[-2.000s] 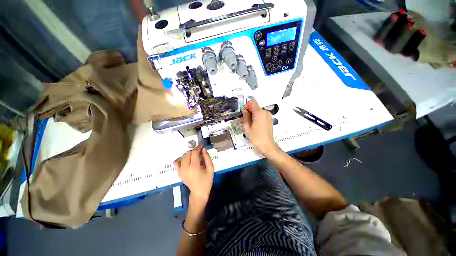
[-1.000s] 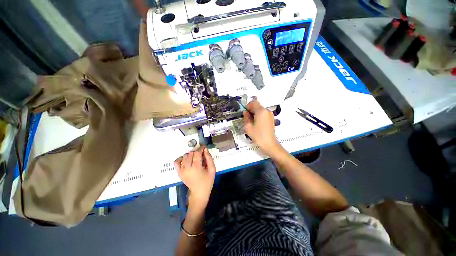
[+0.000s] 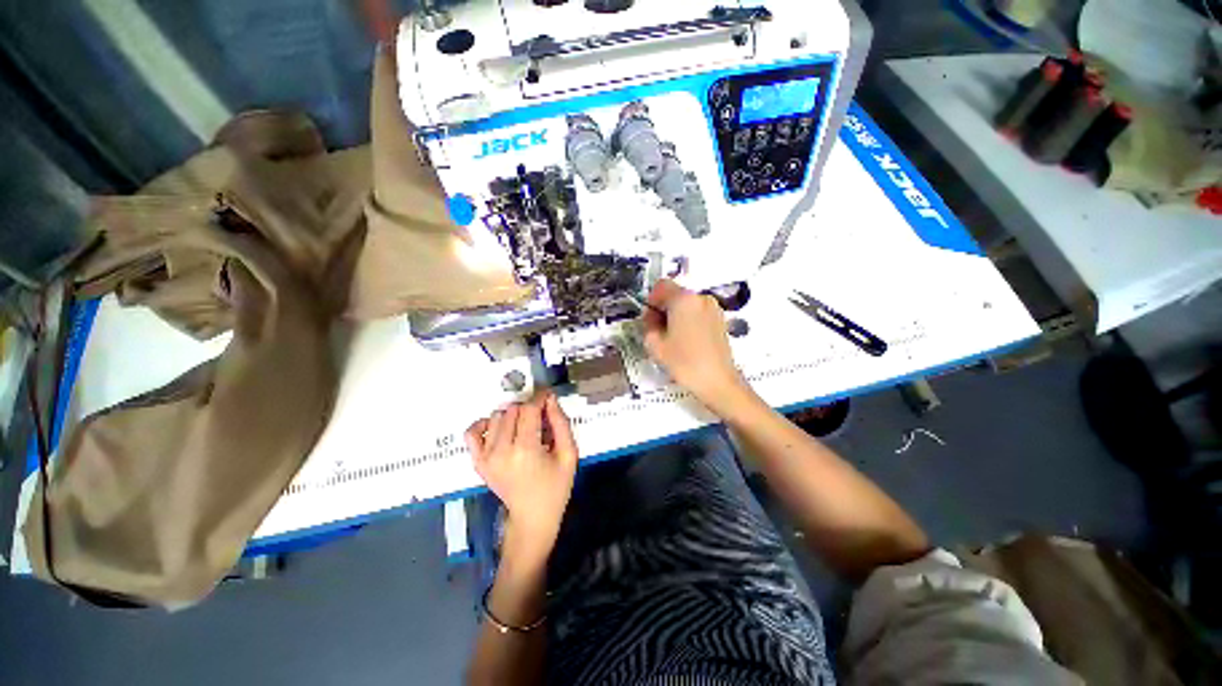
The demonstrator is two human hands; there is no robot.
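The white overlock machine (image 3: 617,215) stands with its dark, shiny looper area (image 3: 596,286) exposed. The front looper cover (image 3: 599,375) is open below it. My right hand (image 3: 690,335) is at the right side of the looper area, fingers pinched on a thin, pointed tool that looks like tweezers (image 3: 643,303); its tip is too small to make out. My left hand (image 3: 525,449) rests on the table front below the cover's left side, fingers curled; whether it holds thread cannot be seen. No thread is visible at the loopers.
Black thread snips (image 3: 840,323) lie on the table right of my right hand. Brown garment cloth (image 3: 255,349) is heaped left of the needle area and hangs over the front edge. Black thread cones (image 3: 1065,114) stand on a side table (image 3: 1045,228) at the right.
My right hand has moved slightly down and left, and the tool tip with it, close to the loopers. My left hand stays in place. The view has shifted a little.
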